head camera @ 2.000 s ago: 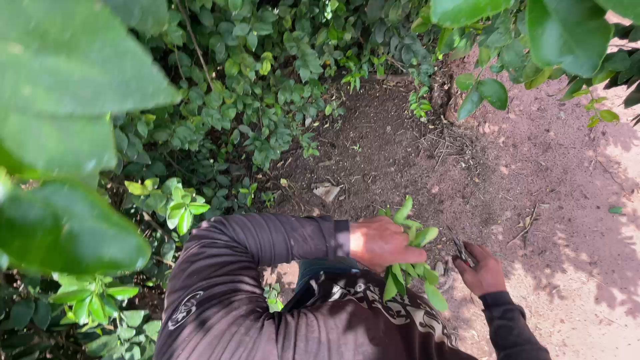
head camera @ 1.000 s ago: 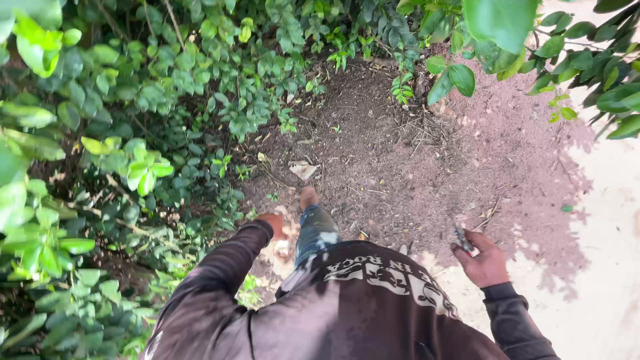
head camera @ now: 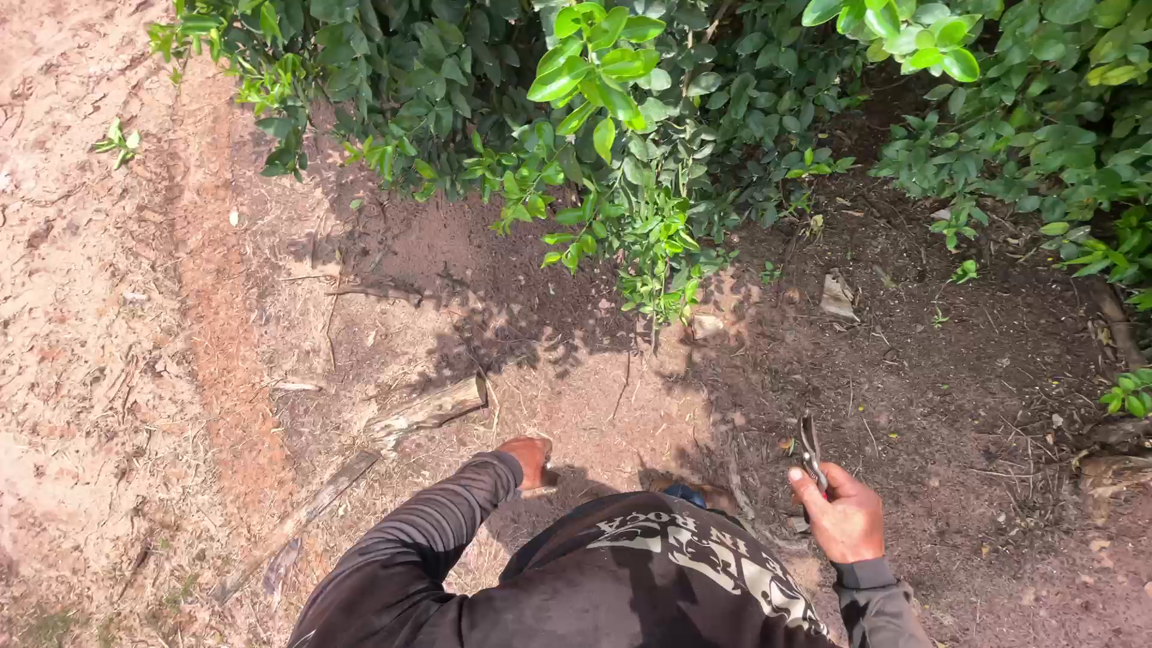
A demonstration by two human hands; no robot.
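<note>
My right hand [head camera: 843, 517] is closed around pruning shears [head camera: 811, 452], whose metal blades point up and away from me over bare soil at the lower right. Left of my body, my left hand [head camera: 531, 459] hangs low, with no object visible in it; its fingers are partly hidden, so whether they are apart is unclear. Beyond both hands, a leafy green bush [head camera: 666, 243] droops bright shoots down to the ground. A cut leafy sprig [head camera: 117, 144] lies on the pale soil at the far left.
A cut log [head camera: 432, 409] lies by my left hand, with a long piece of wood [head camera: 297, 513] below it. A pale flat fragment [head camera: 838, 297] rests on dark soil. Dense foliage [head camera: 1017, 144] fills the upper right, and a dry stump [head camera: 1116, 472] stands at the right edge.
Two seconds ago my left hand held leafy sprigs; one second ago they were no longer seen in it. My right hand still holds the shears. The view has swung to the left.
</note>
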